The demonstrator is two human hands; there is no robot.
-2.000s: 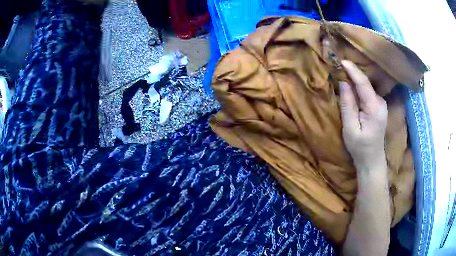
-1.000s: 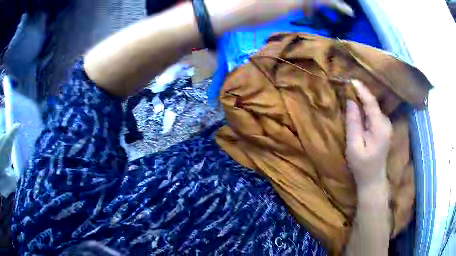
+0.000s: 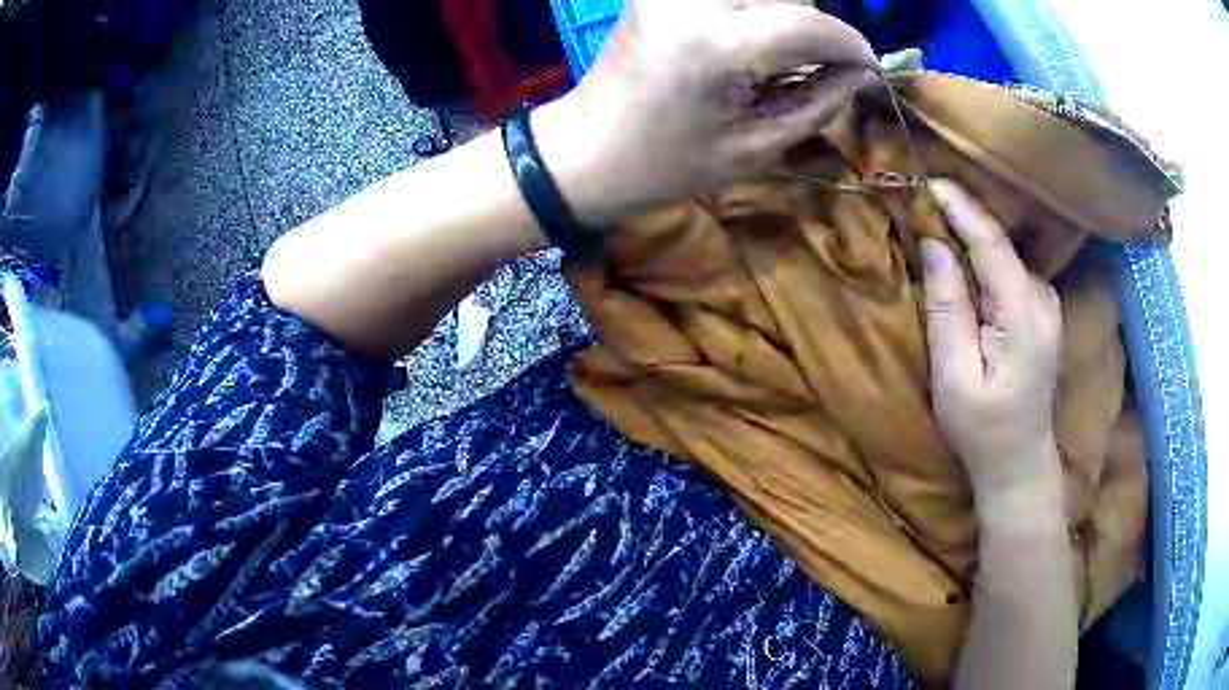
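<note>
A mustard-brown quilted jacket [image 3: 809, 364] lies bunched across the lap. My right hand [image 3: 995, 324] comes from the lower right, its thumb and index finger pinching a fold near the upper middle. My left hand [image 3: 735, 101], with a dark band on its wrist, reaches over the jacket's top from the left, fingertips together. A fine thread [image 3: 906, 115] curves from these fingertips towards the pinched fold. Another fine line runs sideways just left of my right fingertips; whether it is thread or needle is unclear. No needle can be made out in my left hand.
The blue crate [image 3: 582, 30] shows behind the jacket. A curved white table edge [image 3: 1173, 404] runs down the right side. A red object [image 3: 492, 54] stands at the top. A pale scrap [image 3: 472, 332] lies on the speckled floor [image 3: 303, 148]. A whitish container [image 3: 81, 378] is at the left.
My left arm, out of view at first, swept in across the top; its hand has come down beside the fold, with the thread now curved. My right hand keeps its pinch.
</note>
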